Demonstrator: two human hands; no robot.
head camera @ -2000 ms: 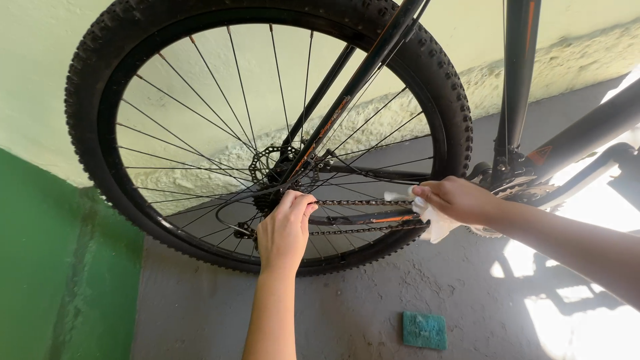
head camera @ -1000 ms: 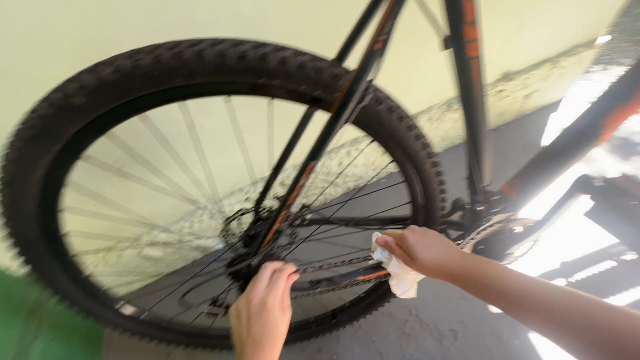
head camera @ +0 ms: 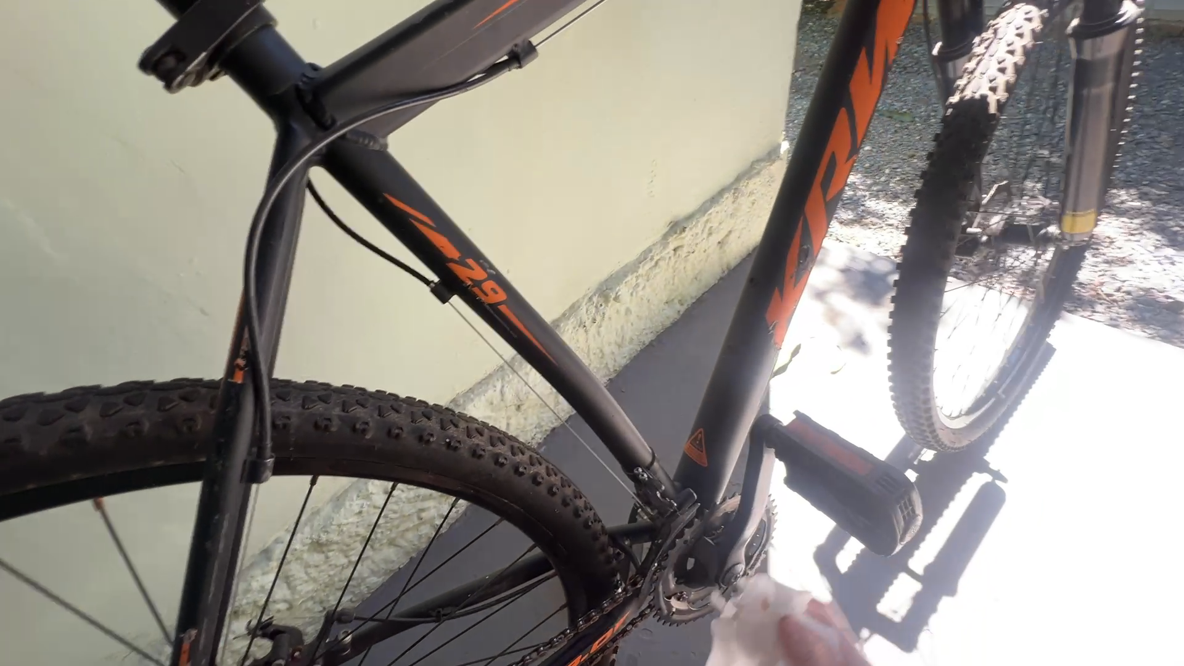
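At the bottom edge, my right hand [head camera: 819, 634] shows only partly and blurred, closed on a white cloth or paper wipe [head camera: 760, 618]. The wipe is just below the bicycle's chainrings [head camera: 689, 573] and crank; whether it touches them I cannot tell. The chain [head camera: 592, 624] runs from the chainrings toward the lower left, beside the chainstay. My left hand is out of the frame. The rear wheel's knobby tire [head camera: 416, 435] fills the lower left. A black pedal [head camera: 846, 486] juts out above my right hand.
The black and orange frame's seat tube [head camera: 518, 324] and down tube [head camera: 800, 259] cross the view. A pale wall [head camera: 601, 166] with a rough base stands behind. The front wheel [head camera: 925, 277] is at the right, over brightly sunlit floor.
The view has swung up and toward the bicycle's front. My left hand, near the rear sprockets before, has left the frame. My right hand, earlier at the chain, is now below the chainrings with the wipe.
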